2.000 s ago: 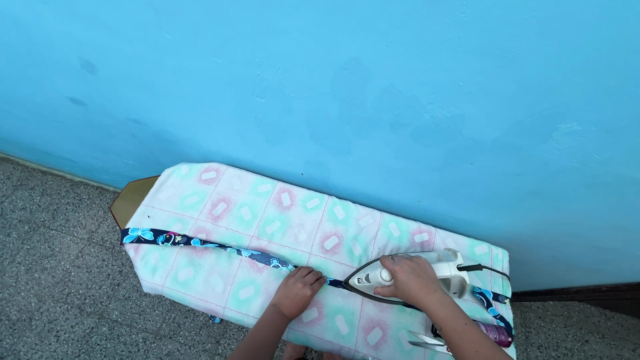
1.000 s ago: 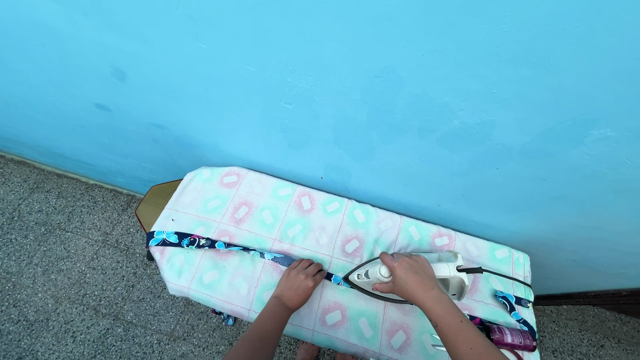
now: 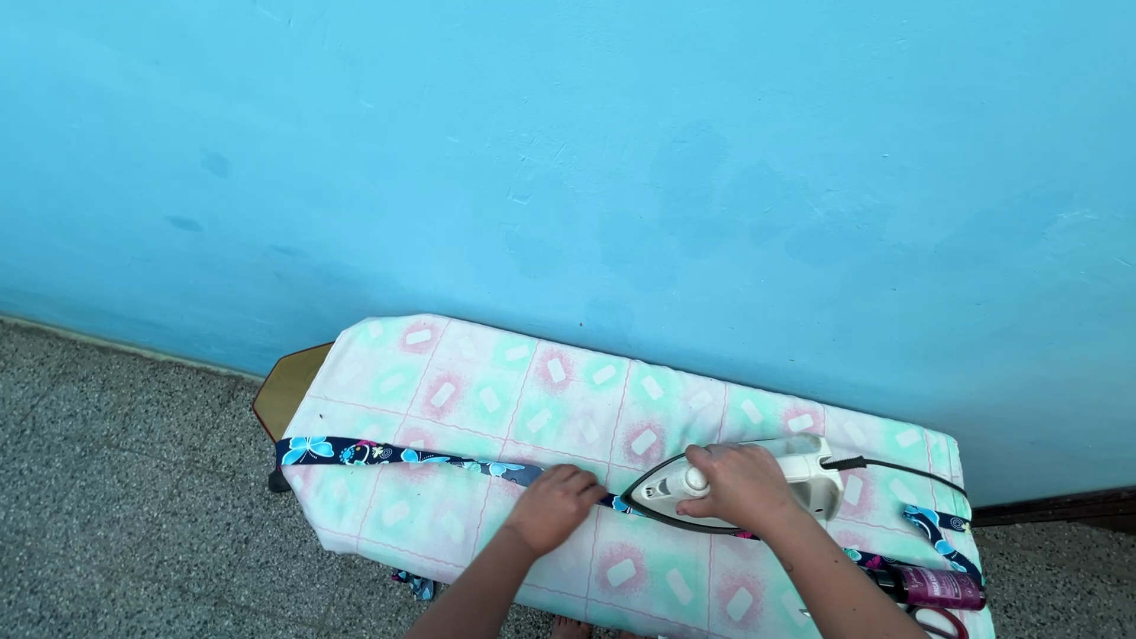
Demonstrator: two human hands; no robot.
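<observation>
A white electric iron (image 3: 803, 479) lies flat on the ironing board (image 3: 497, 373), its tip toward the left. My right hand (image 3: 737, 484) is closed around its handle. Under the iron runs a long, narrow strip of navy fabric with blue butterflies (image 3: 390, 454), which stretches from the board's left edge to its right part. My left hand (image 3: 557, 506) rests on the strip just left of the iron's tip, fingertips bent down onto it; whether they pinch it is hidden. The part of the strip beneath the iron cannot be seen.
A purple bottle (image 3: 941, 587) lies at the board's right end, with red-and-white scissor handles (image 3: 939, 621) below it. The black cord (image 3: 914, 470) leads right from the iron. A blue wall (image 3: 568, 177) stands behind the board. More patterned fabric (image 3: 415, 584) hangs at the near edge.
The view has shifted, so the board sits farther right in it. Both hands stay close together at the strip, my right hand still on the iron.
</observation>
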